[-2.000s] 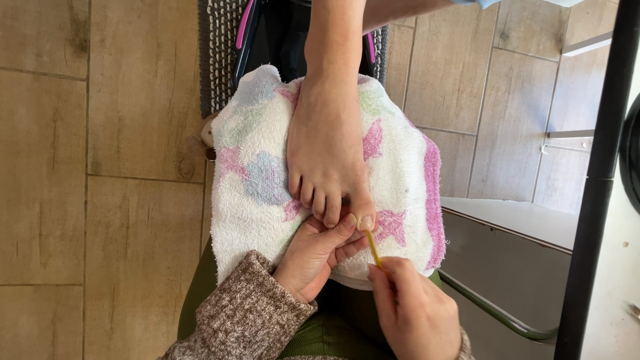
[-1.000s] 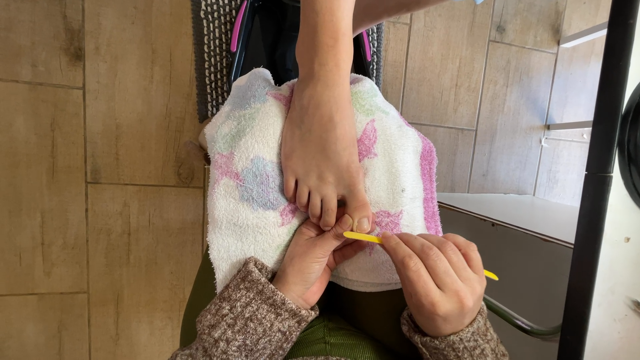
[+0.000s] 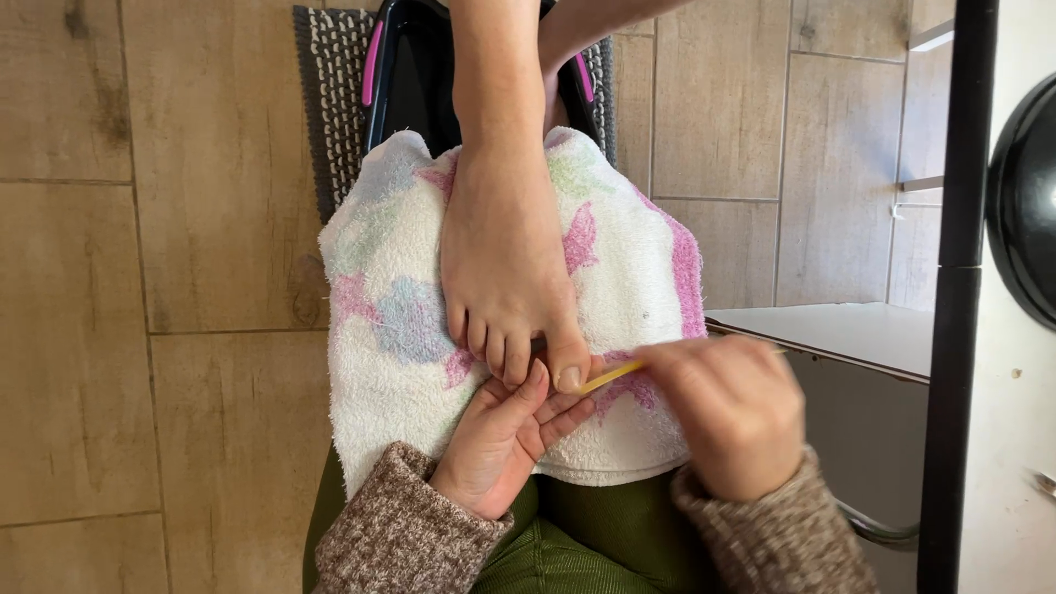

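Another person's bare foot (image 3: 507, 247) rests on a white terry towel with pink, blue and green patterns (image 3: 396, 404), spread over my lap. My left hand (image 3: 503, 437) is palm up under the toes, its fingers behind and below the big toe and its thumb beside the toes. My right hand (image 3: 734, 408), slightly blurred, holds a thin yellow stick-like nail tool (image 3: 612, 376). The tool's tip is at the edge of the big toenail (image 3: 569, 379). Most of the tool's other end is hidden by my right hand.
Beyond the towel, a black tub with pink handles (image 3: 408, 74) stands on a grey woven mat (image 3: 330, 107). The person's other leg (image 3: 586, 29) reaches toward it. At the right are a black-edged white table (image 3: 1011, 396) with a round black object (image 3: 1031, 202), and a white shelf (image 3: 833, 330).
The yellow tool lay across below the big toe a second ago; now it slants up from the toenail's edge toward my right hand, which has turned. My left hand stays under the toes.
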